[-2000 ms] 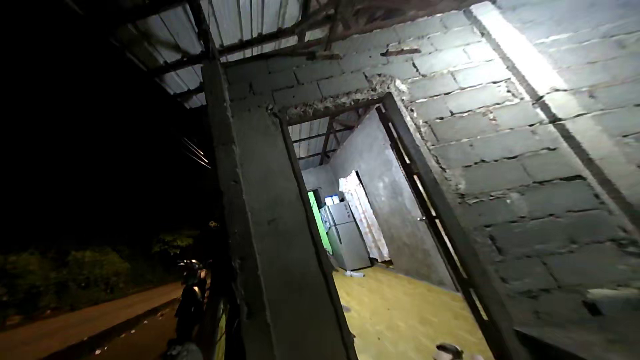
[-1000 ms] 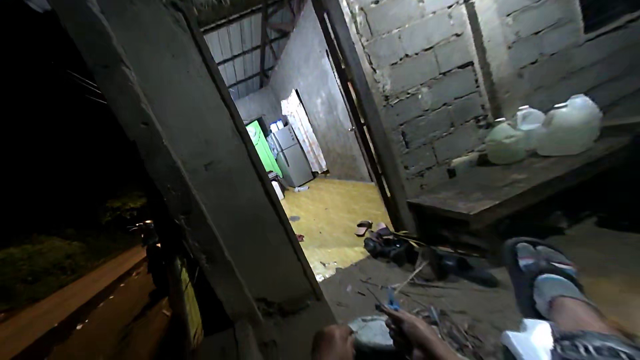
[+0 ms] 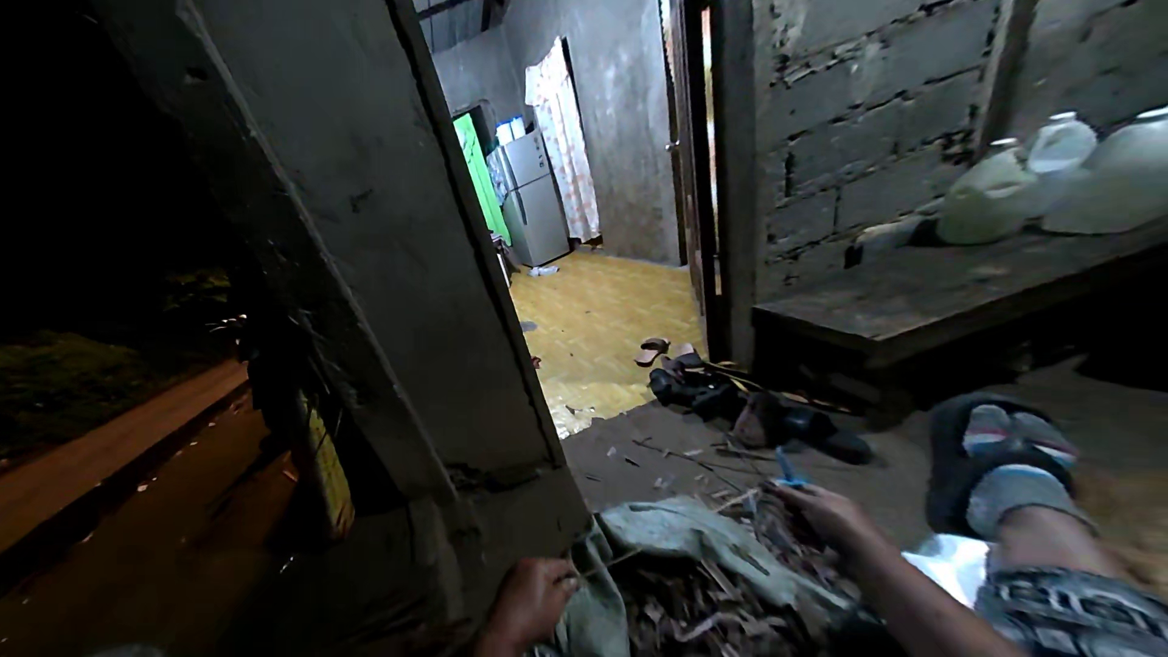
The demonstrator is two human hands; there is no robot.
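My left hand point(image 3: 534, 598) is at the bottom centre, its fingers curled on the rim of a pale green cloth sack point(image 3: 703, 538). Dry, dark plant scraps point(image 3: 703, 607) fill the open sack. Right of the sack, my right hand point(image 3: 821, 511) has its fingers closed on a small blue-handled tool point(image 3: 787, 465), whose kind I cannot tell. More dry scraps and thin sticks lie on the ground just below and behind that hand.
A sock-clad foot in a dark sandal point(image 3: 1004, 456) rests at the right. Shoes point(image 3: 698, 392) lie by the doorway. Plastic jugs point(image 3: 990, 196) stand on a wooden bench point(image 3: 867, 310). A concrete post point(image 3: 392, 228) rises at left. Inside, a refrigerator point(image 3: 537, 205) stands beyond the yellow floor point(image 3: 602, 310).
The view has swung down from the doorway and roof. Both hands and the sack, out of view two seconds ago, now show more fully than one second ago.
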